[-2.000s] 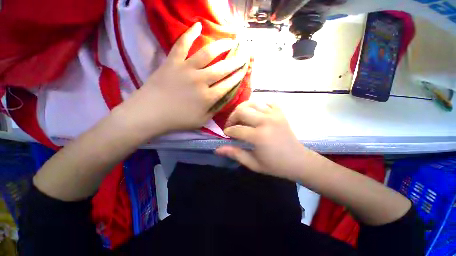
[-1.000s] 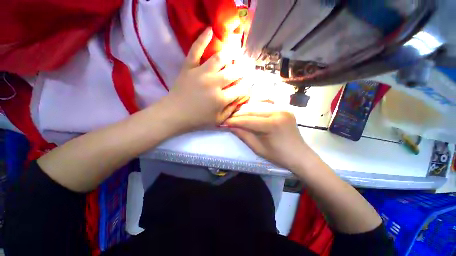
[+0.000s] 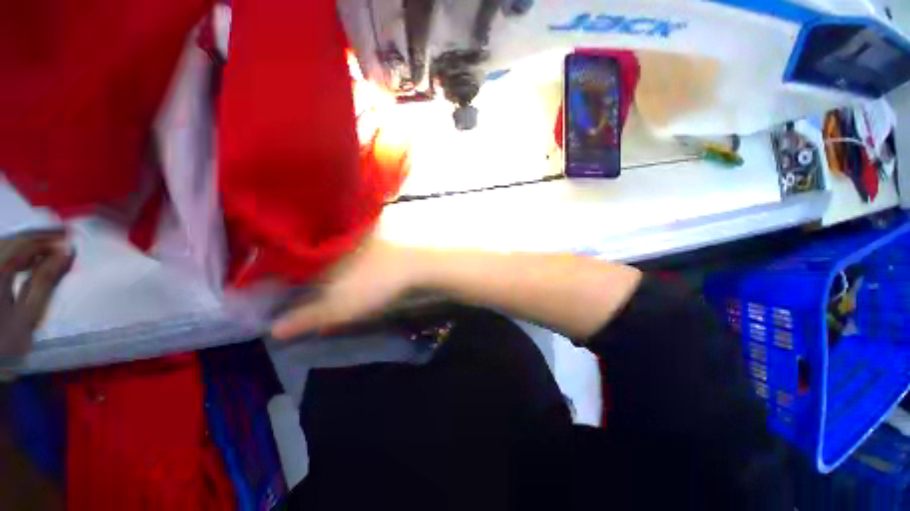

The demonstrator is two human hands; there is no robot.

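The red garment (image 3: pixel 289 140) lies in large folds left of the needle, with pale lining (image 3: pixel 190 180) showing between them. My right hand (image 3: pixel 354 289) is blurred at the garment's lower edge, thumb pointing left; red cloth covers part of its fingers, so its grip is unclear. My left hand (image 3: pixel 35 274) is at the far left, dark, blurred and cut off by the picture's edge, beside pale cloth; its grip is unclear. Glare covers the needle area of the white sewing machine head (image 3: pixel 619 25).
A lit smartphone (image 3: pixel 593 115) lies on a red piece right of the needle. Green-and-yellow snips (image 3: pixel 722 153) and a bobbin tray (image 3: pixel 797 160) are farther right. A blue crate (image 3: pixel 778 349) stands below right. Red cloth (image 3: pixel 135 434) hangs below the table at left.
The view has swung right. My hands were together near the needle and are now far apart, the left one at the picture's edge. The red folds have shifted over the lining.
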